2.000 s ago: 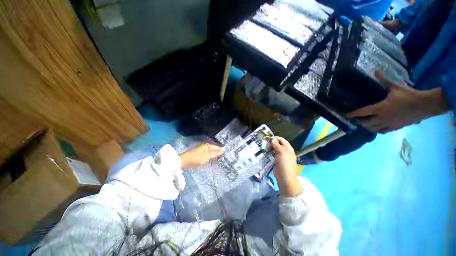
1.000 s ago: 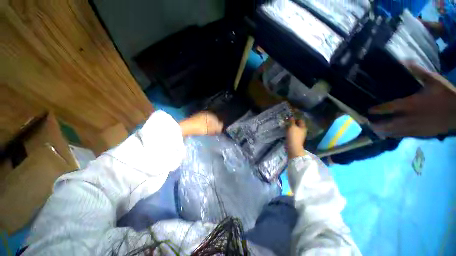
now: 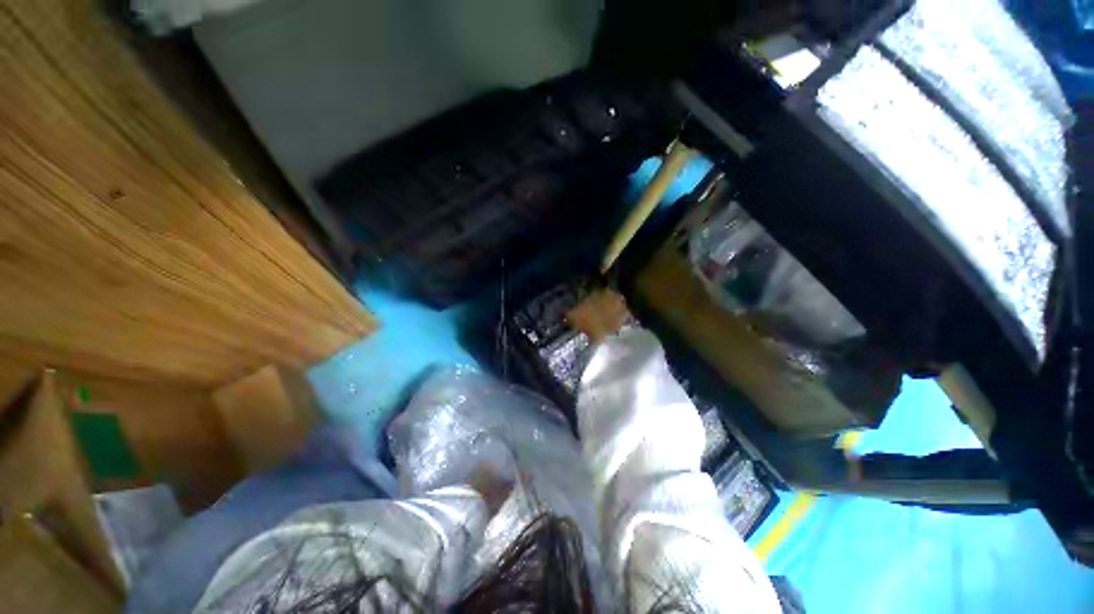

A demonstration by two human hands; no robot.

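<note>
My right hand [image 3: 600, 314] reaches down to the far end of a black tray [image 3: 561, 348] on the floor. It is small and blurred, and its fingertips and anything under them cannot be made out. Silvery bagged modules [image 3: 741, 489] lie in the tray's near part, partly hidden by my sleeve. My left hand [image 3: 492, 482] is a blurred patch low over my lap, against a clear plastic bag [image 3: 462, 420]; its fingers cannot be made out.
A cart with black trays of silvery-white bagged modules [image 3: 930, 180] stands at the right. A carton [image 3: 708, 330] with clear plastic sits under it. Stacked black trays [image 3: 480, 180] lie behind. A wood-grain panel [image 3: 144, 192] and open carton [image 3: 48, 480] are at the left.
My right hand has moved to the tray's far end, and the module it held is no longer distinguishable. My left hand has come back to my lap. The other person's hand has left the view.
</note>
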